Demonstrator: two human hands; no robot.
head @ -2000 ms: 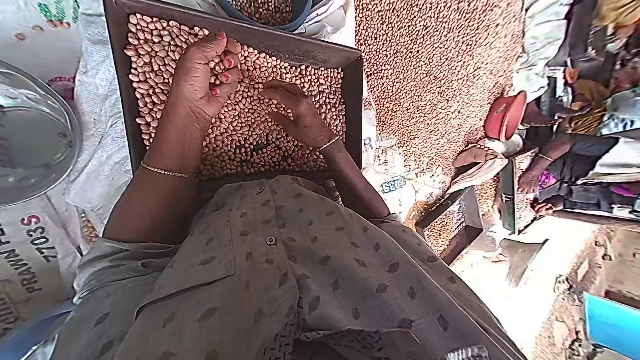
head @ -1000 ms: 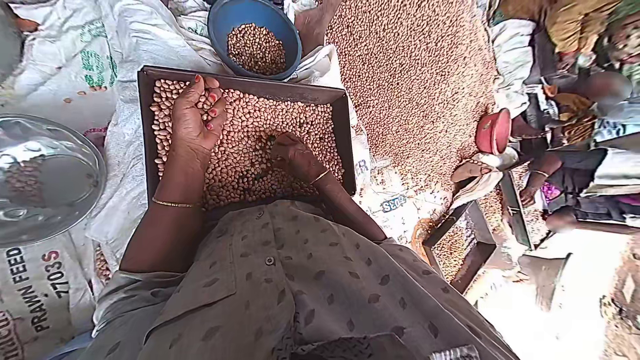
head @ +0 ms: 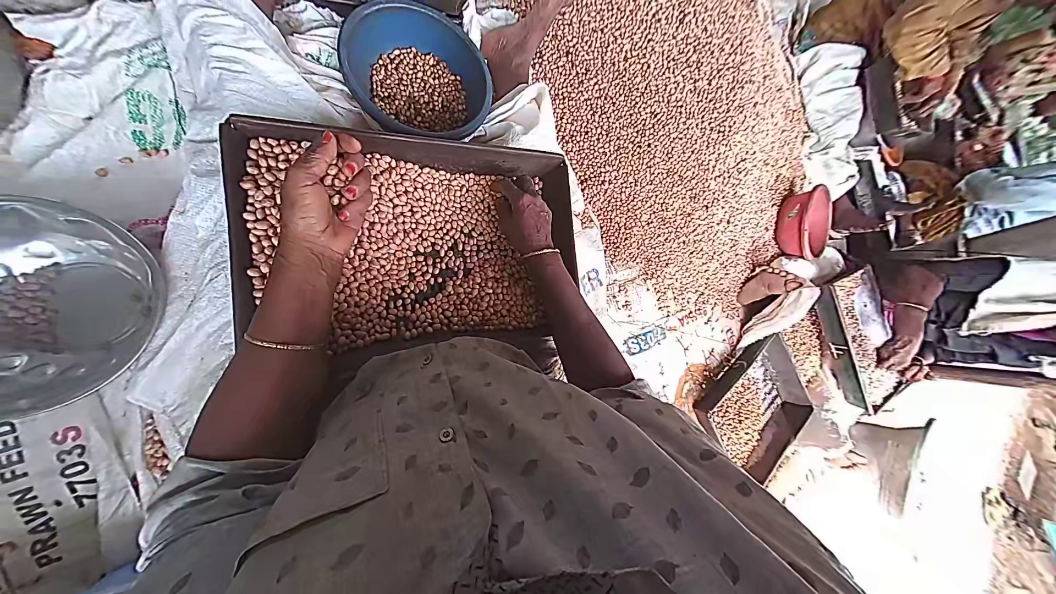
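A dark rectangular tray (head: 396, 142) full of shelled nuts (head: 429, 223), probably peanuts, lies before me. Over its left part, my left hand (head: 326, 194) is turned palm up, its fingers curled around a handful of nuts. My right hand (head: 525, 216) touches the nuts near the tray's right wall, fingers bent and pointing to the far edge; whether it has nuts in it is hidden. Dark patches show between the nuts in the middle of the tray.
Beyond the tray stands a blue basin (head: 355, 58) part full of nuts. A clear round bowl (head: 144, 330) rests on white sacks (head: 223, 74) at left. A broad spread of nuts (head: 668, 132) covers the ground at right, near a red bowl (head: 804, 223), another tray (head: 796, 412) and a co-worker's hand (head: 903, 338).
My right hand has moved right across the nuts, from the tray's middle to near its right wall. My left hand stays curled around nuts. The view has shifted somewhat.
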